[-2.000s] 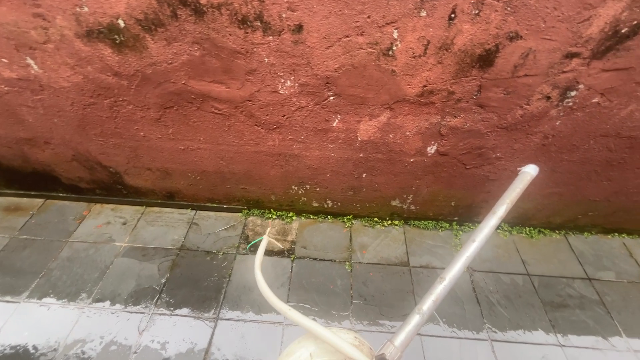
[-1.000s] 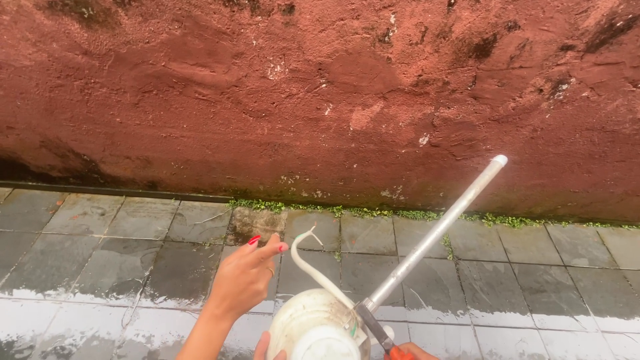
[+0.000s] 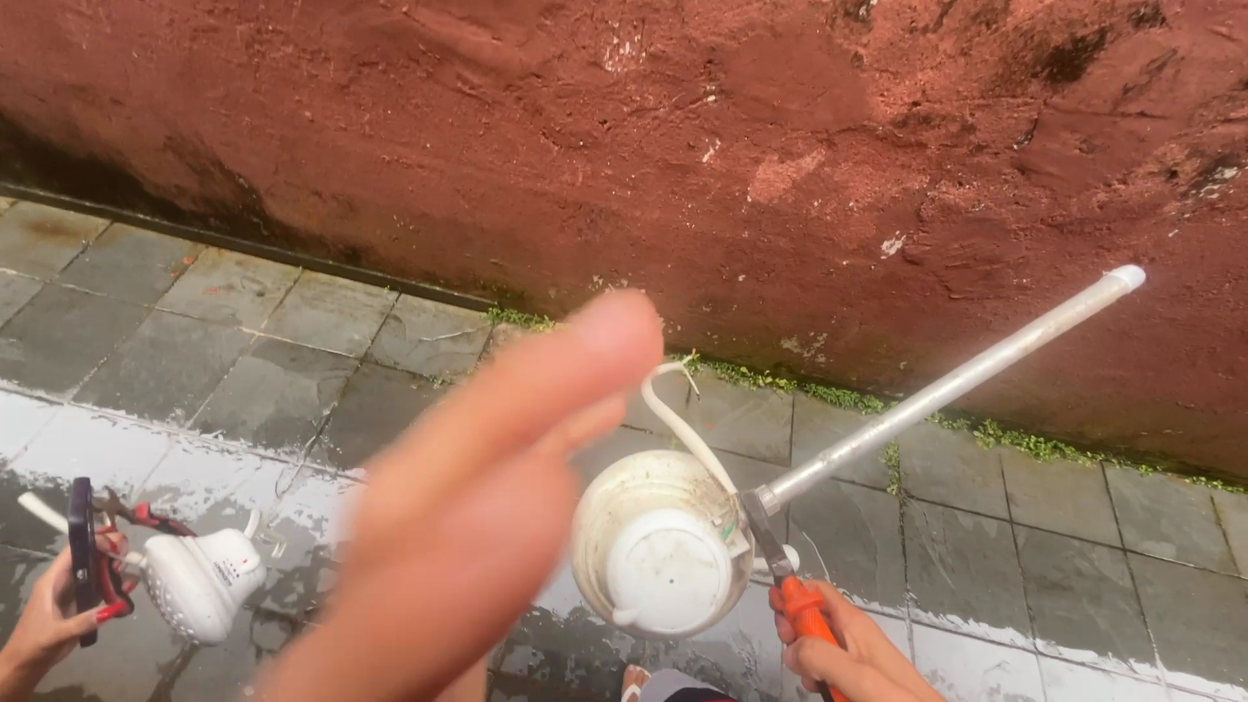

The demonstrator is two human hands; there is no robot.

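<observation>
My left hand (image 3: 487, 487) is large and blurred in the centre, close to the camera, with nothing seen in it. My right hand (image 3: 838, 634), at the lower right, grips an orange-handled metal hand tool (image 3: 805, 609). The tool's metal end lies against the joint where a pale pipe (image 3: 955, 395) meets a worn white electric shower head (image 3: 595, 551). The pipe slants up to the right and has a white end. A curved white cable (image 3: 682, 424) rises from the same side, its thin wires splayed at the tip. What supports the shower head is hidden.
At the lower left, another person's hand (image 3: 58, 604) with red nails holds a dark phone (image 3: 83, 556) beside red-handled pliers (image 3: 161, 522) and a second white shower head (image 3: 203, 585). A rough red wall (image 3: 585, 146) borders wet slate tiles (image 3: 224, 390). A sandalled foot (image 3: 636, 678) shows below.
A red-nailed hand was beside the cable one second ago; that spot no longer shows it. My blurred left hand has come up in front. The view has shifted, bringing the second shower head in.
</observation>
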